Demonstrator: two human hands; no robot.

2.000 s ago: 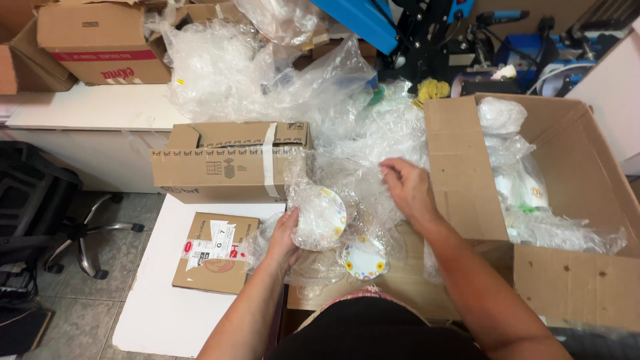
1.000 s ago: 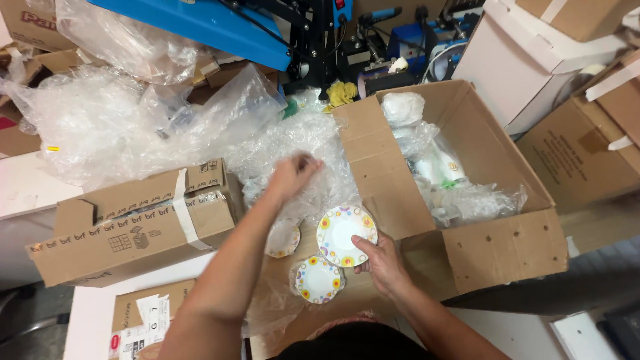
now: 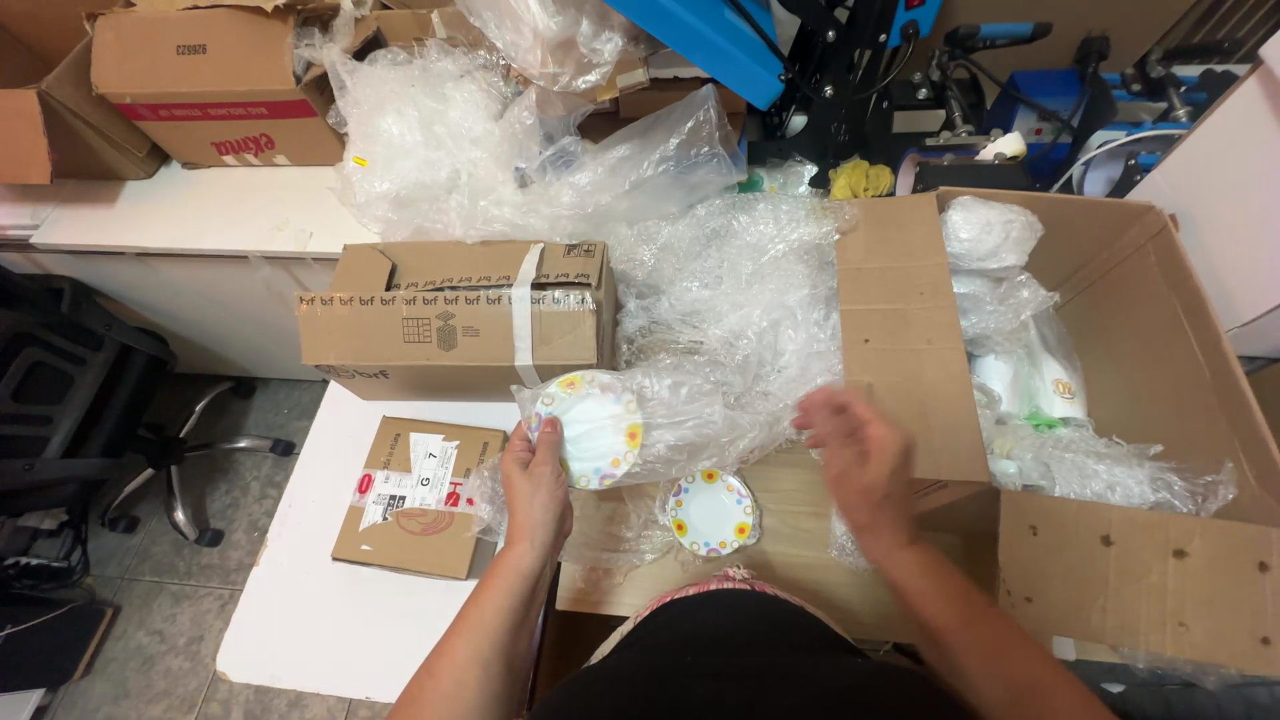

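Note:
My left hand [image 3: 537, 480] grips the left rim of a floral-edged plate [image 3: 588, 430], thumb on top, with clear bubble wrap [image 3: 690, 405] over the plate and trailing off to its right. My right hand [image 3: 858, 460], somewhat blurred, is raised to the right of that wrap with the fingers spread; nothing shows in it. A smaller plate with the same flower border [image 3: 713, 512] lies on the wooden tabletop [image 3: 790, 500] between the hands. Beyond them a large heap of bubble wrap [image 3: 730, 270] spreads out.
At right stands an open cardboard box [image 3: 1150, 330] with wrapped items and a white cup. A long carton [image 3: 460, 330] and a flat parcel [image 3: 420, 500] sit at left. Blue machines [image 3: 1040, 110] stand at the back, and an office chair [image 3: 90, 400] is at far left.
One second ago my right hand held a plate and my left hand was over the wrap; now my left hand holds a plate in wrap and my right is free. The view has shifted left.

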